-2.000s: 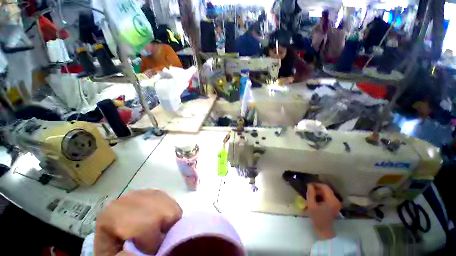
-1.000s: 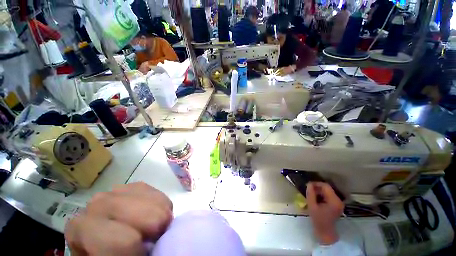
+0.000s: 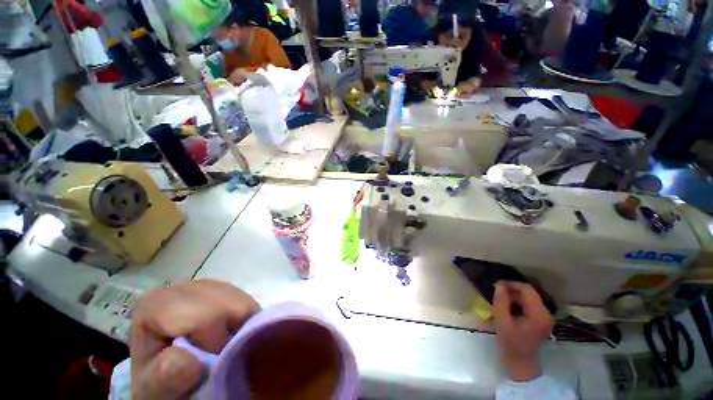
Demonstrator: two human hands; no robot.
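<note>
My left hand (image 3: 184,332) is closed around the handle of a lilac mug (image 3: 349,355), low in front of me. A brown drink shows inside it. My right hand (image 3: 522,324) is at the smartphone (image 3: 489,275), which leans dark under the machine arm; its fingertips are at the phone's lower edge, and I cannot tell whether they grip it. The cream-white lockstitch machine (image 3: 547,242) stands behind, its needle area (image 3: 400,266) brightly lit. A lime green tag (image 3: 351,238) hangs at its head.
A pink patterned jar (image 3: 294,242) stands left of the needle. A yellower machine (image 3: 133,211) is at left. Black scissors (image 3: 669,341) lie at right, and a small yellow pad (image 3: 482,308) is beside the phone. Two people sit behind, at other tables.
The mug has tipped back from its raised position, so its opening and drink show again. The view has shifted slightly. My right hand stays at the phone.
</note>
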